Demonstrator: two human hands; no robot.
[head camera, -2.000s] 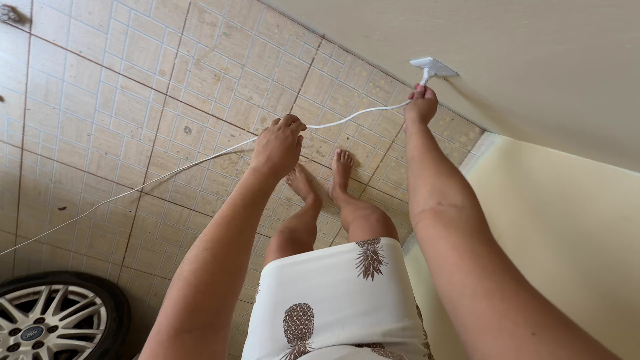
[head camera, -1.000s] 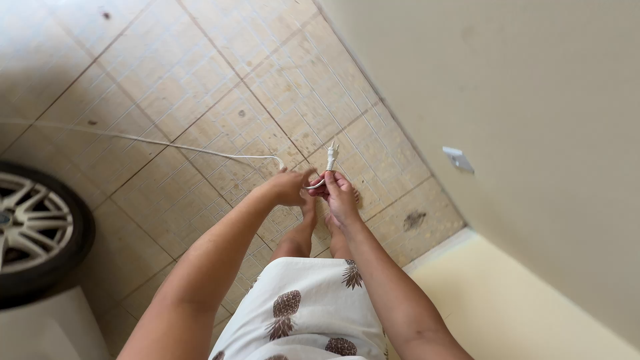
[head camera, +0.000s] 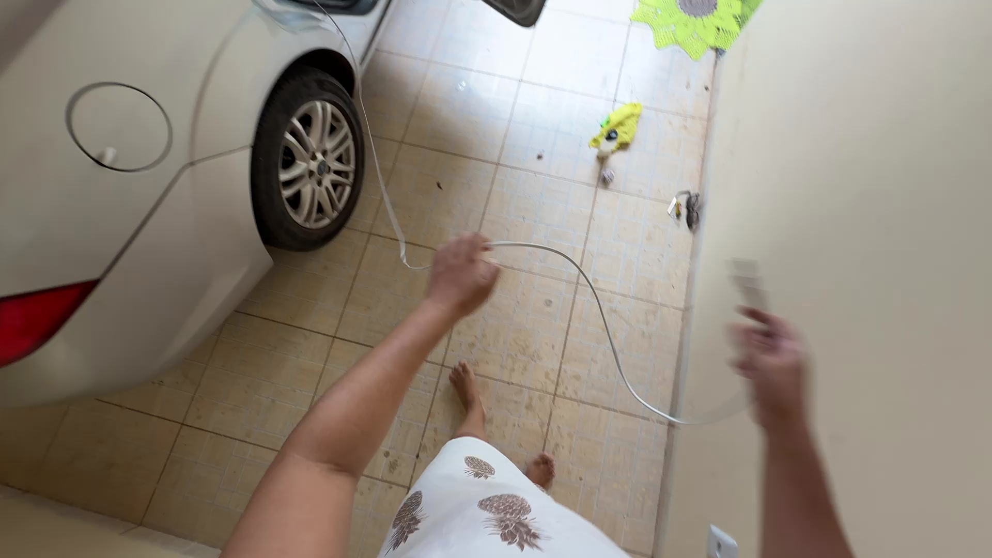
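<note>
A thin white power cord (head camera: 608, 329) runs from the car at the upper left down to my left hand (head camera: 463, 275), which is closed around it. From there it sags in a loop over the floor toward my right hand (head camera: 771, 364) beside the wall. My right hand grips the cord's plug (head camera: 749, 280), blurred by motion, its end pointing up and away. A white wall outlet (head camera: 721, 542) shows at the bottom edge, below my right hand and apart from the plug.
A silver car (head camera: 201, 194) with its rear wheel (head camera: 314, 164) stands at the left. The beige wall (head camera: 868, 194) rises at the right. On the tiled floor lie a yellow cloth (head camera: 618, 128), small dark items (head camera: 690, 209) and a green crocheted mat (head camera: 696, 19).
At first the plug end was at the wall outlet; one second ago my right hand held it near my left hand. Now my hands are far apart. The view has swung to show the car.
</note>
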